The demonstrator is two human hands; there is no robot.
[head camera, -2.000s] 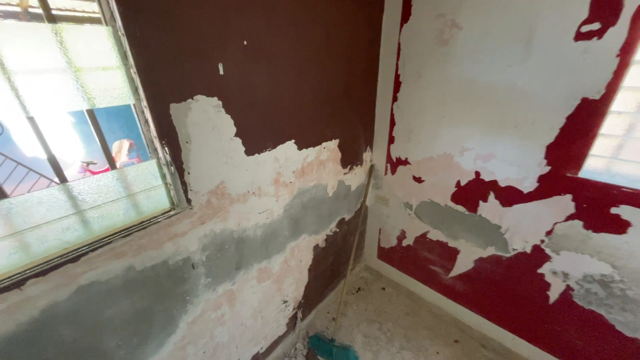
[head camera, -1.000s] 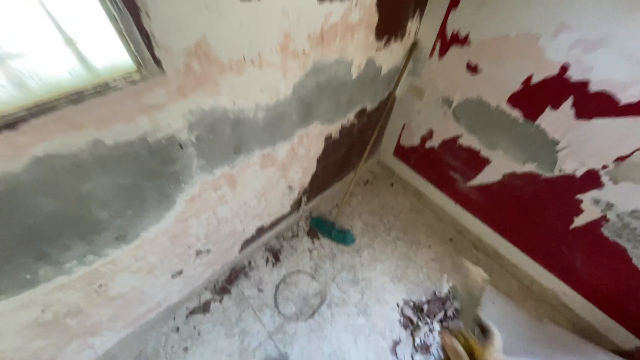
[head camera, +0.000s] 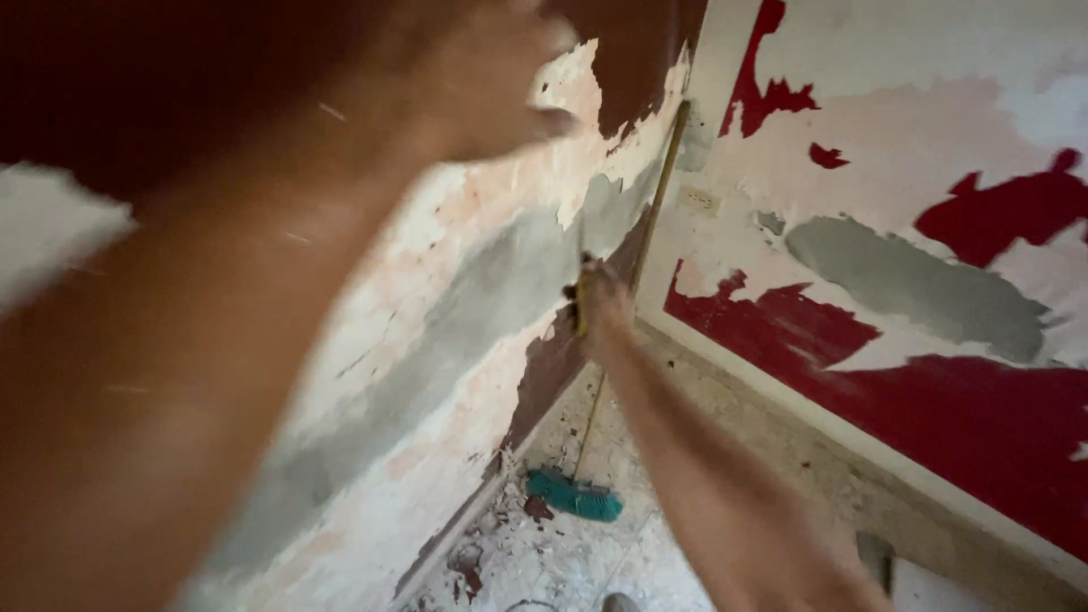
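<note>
My left hand (head camera: 501,93), blurred, reaches up across the upper left with fingers apart, at or near the left wall (head camera: 382,374), where brown paint has peeled to white and grey plaster; whether it touches is unclear. Farther down the same wall, my right hand (head camera: 602,293) grips a tool with a yellow handle (head camera: 581,310). Its thin blade points up and lies near the grey patch (head camera: 510,280); the exact kind of tool is too blurred to tell.
A broom with teal bristles (head camera: 575,495) stands on the floor, its wooden handle (head camera: 659,204) leaning into the corner. Paint flakes (head camera: 466,568) lie along the wall's foot. The right wall (head camera: 850,187) has peeling red paint and a grey patch (head camera: 918,285).
Both my arms have come into view and reach to the left wall. The yellow-handled tool, low at the right a second ago, is now at that wall. The view has shifted.
</note>
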